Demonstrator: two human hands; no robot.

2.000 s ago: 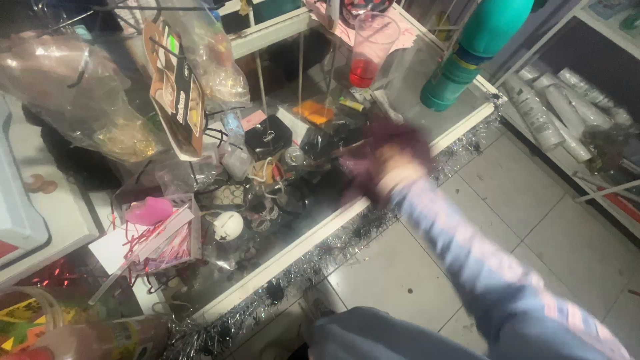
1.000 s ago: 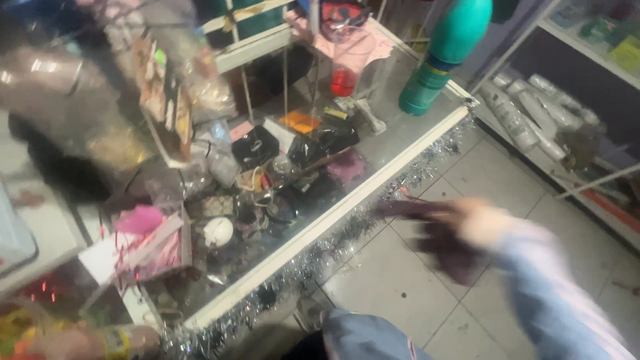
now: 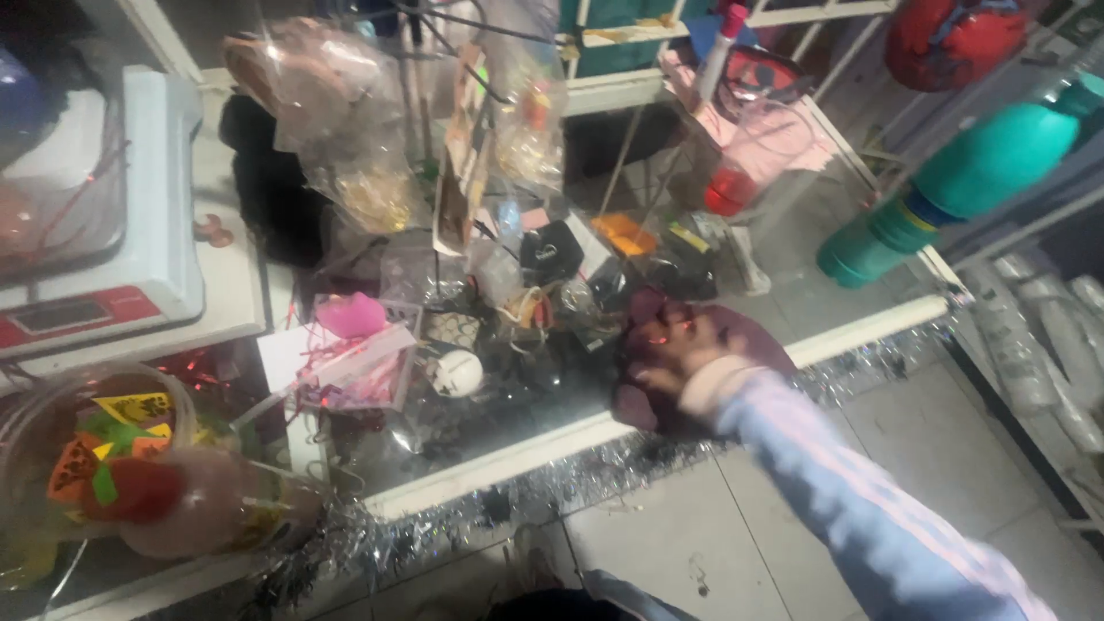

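Observation:
My right hand [image 3: 690, 349], in a light blue sleeve, grips a dark maroon cloth [image 3: 750, 332] at the white-edged front of a glass counter [image 3: 517, 448]. Part of the cloth spreads over the edge; the hand is blurred. Just beyond it on the glass lie small black packets [image 3: 552, 250], an orange piece [image 3: 624, 234] and clear wrappings. A round white object [image 3: 458, 373] lies to the left, beside a clear box of pink strips [image 3: 358, 371] with a bright pink item [image 3: 350, 316] on top. My left hand is not in view.
A teal bottle [image 3: 992, 164] stands at the counter's right end, near a cup with red contents [image 3: 730, 190]. Clear bags [image 3: 345, 129] hang at the back. A scale [image 3: 155, 216] and a round tub [image 3: 95, 431] are at left. Silver tinsel [image 3: 483, 517] lines the edge above floor tiles.
My right hand with the maroon cloth was over the counter, swung out above the floor tiles, and is now back at the counter's front edge. The view has moved closer to the counter.

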